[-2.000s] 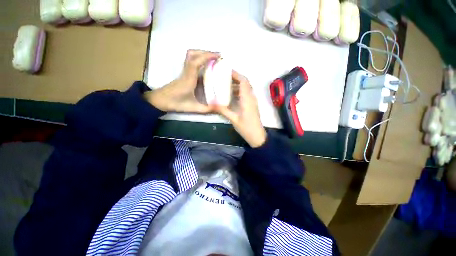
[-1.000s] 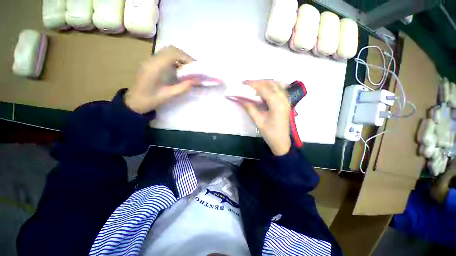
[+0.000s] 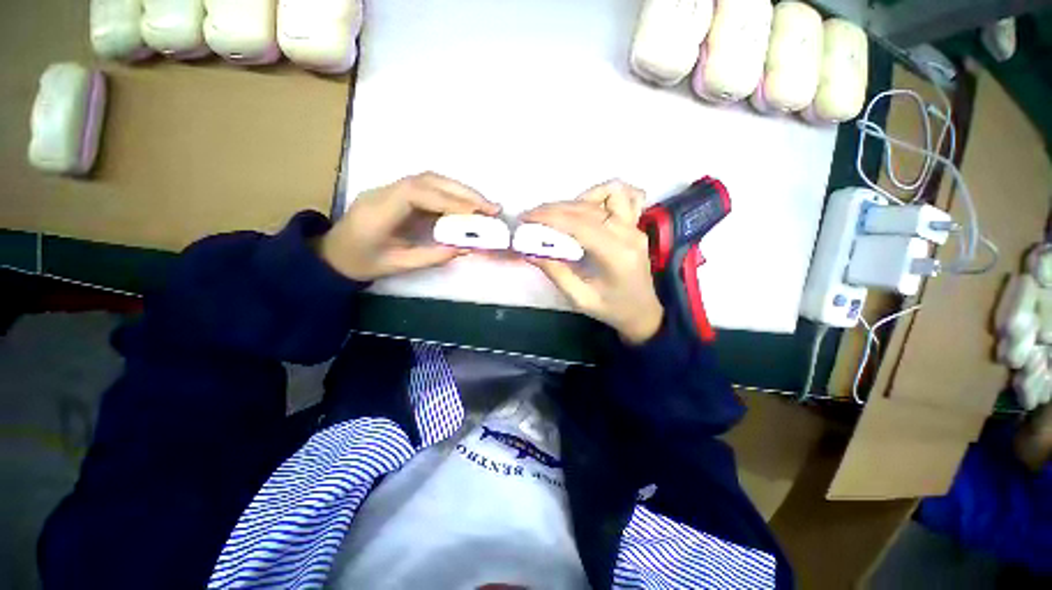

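Observation:
My left hand [image 3: 398, 228] holds one white hand warmer half [image 3: 472, 233] by its sides. My right hand [image 3: 606, 259] holds a second white half [image 3: 548, 243] just to the right of it. The two end faces are side by side, almost touching, each with a small dark slot towards me. Both are above the front part of the white work sheet [image 3: 461, 127]. The red and black infrared thermometer [image 3: 689, 225] lies on the sheet just right of my right hand, its handle towards me.
Cream hand warmers with pink seams stand in rows at the back left [image 3: 240, 29] and back right [image 3: 735, 52]. One unit [image 3: 67, 120] lies on the cardboard at left. A power strip [image 3: 834, 259] with chargers and white cables is at right. A person's blue sleeve [image 3: 981, 496] shows far right.
The single unit between my hands has come apart into two halves. The halves were blurred and apart one second ago; now they are side by side, end faces towards me. The view has shifted slightly.

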